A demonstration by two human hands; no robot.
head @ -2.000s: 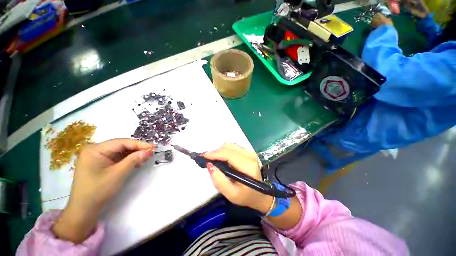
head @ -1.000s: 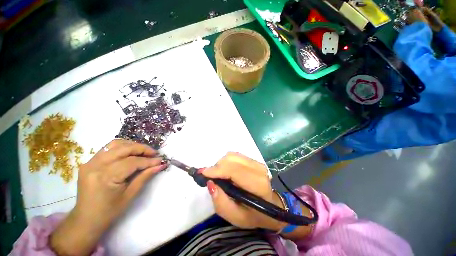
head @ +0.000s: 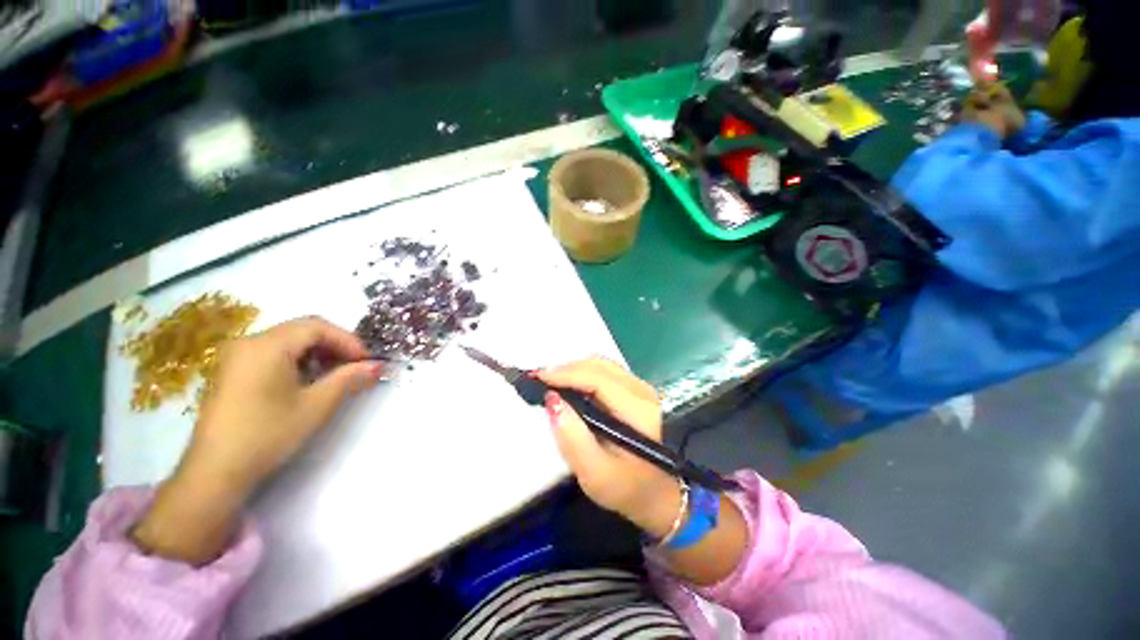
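My right hand (head: pixel 604 419) holds a black soldering iron (head: pixel 613 429) like a pen. Its metal tip points left, just right of the lower edge of a pile of small dark components (head: pixel 423 306) on the white board (head: pixel 375 488). My left hand (head: pixel 281 388) is at the pile's lower left edge, thumb and index fingertips close together. A tiny dark bit shows at these fingertips; whether they grip it is too small to tell. A pile of tiny gold contacts (head: pixel 188 344) lies on the board to the left, partly behind my left hand.
A thick tan cardboard ring (head: pixel 598 231) stands right of the board with small bits inside. Beyond it are a green tray (head: pixel 650 106) with tools and a black fan-like housing (head: pixel 831 254). A person in a blue smock (head: pixel 1013 238) is at the right. Blue bins (head: pixel 119 38) are at the far left.
The iron's tip has moved right, away from my left fingertips, where it was a second ago. The camera view has shifted back, so the board and piles look smaller.
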